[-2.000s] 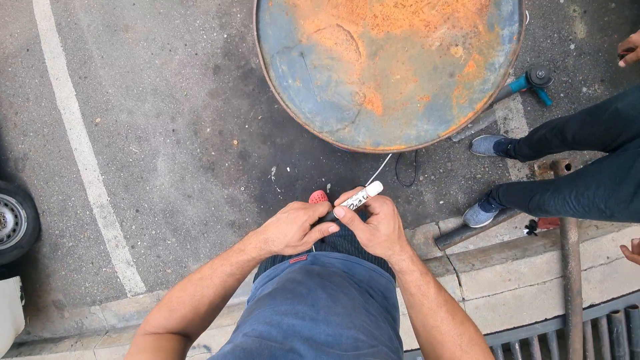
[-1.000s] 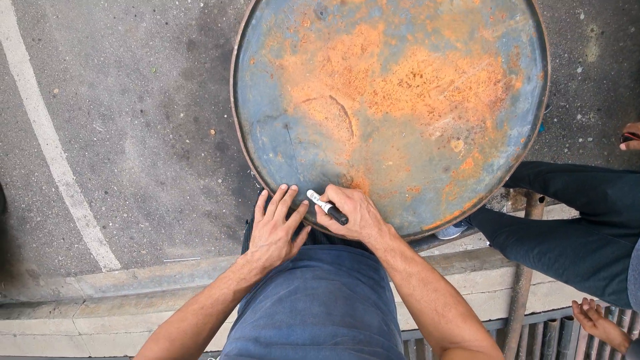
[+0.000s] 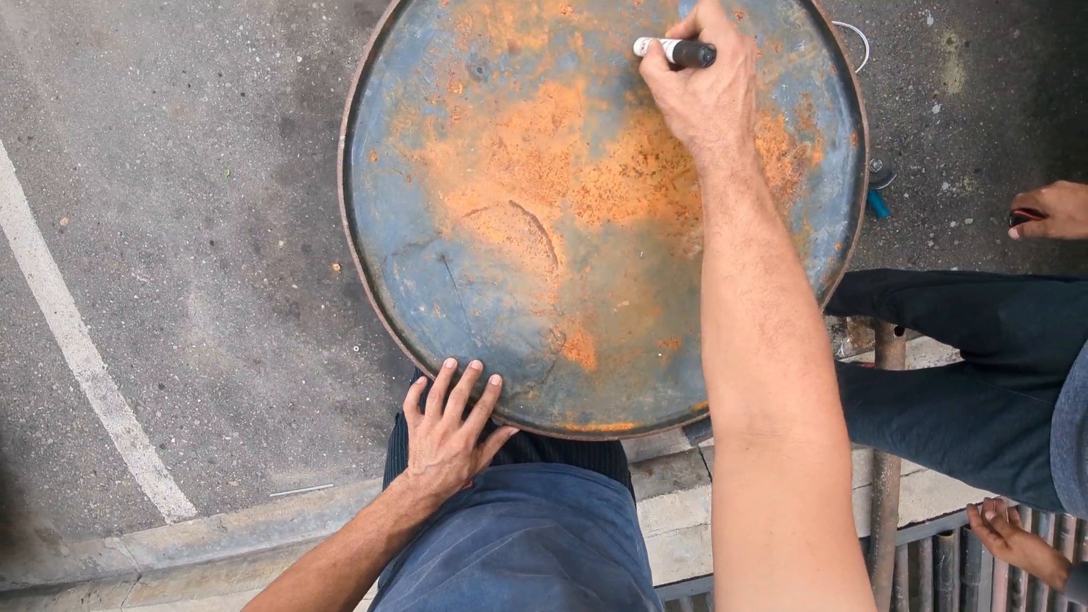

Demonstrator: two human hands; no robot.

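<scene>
A round metal drum top (image 3: 510,340), blue-grey with orange rust and a raised rim, lies in front of my body. My right hand (image 3: 705,81) reaches over its far part and holds a marker pen (image 3: 676,51) with a white barrel and a black end. The pen's tip end is not clearly visible, so contact with the metal cannot be told. With fingers spread, my left hand (image 3: 450,429) rests on the near left rim and holds nothing.
At the right stands another person in dark trousers (image 3: 960,357), one hand (image 3: 1054,211) holding a small dark and red object. Beside them are a rusty metal pipe (image 3: 886,476) and a metal grating (image 3: 943,561). A teal-handled tool (image 3: 877,202) lies on the asphalt beyond the rim. A concrete kerb (image 3: 255,535) runs behind.
Both hands were together at the marker two seconds ago, away from the metal top. My left hand then went to the rim and stayed; my right hand has moved with the marker to the far part.
</scene>
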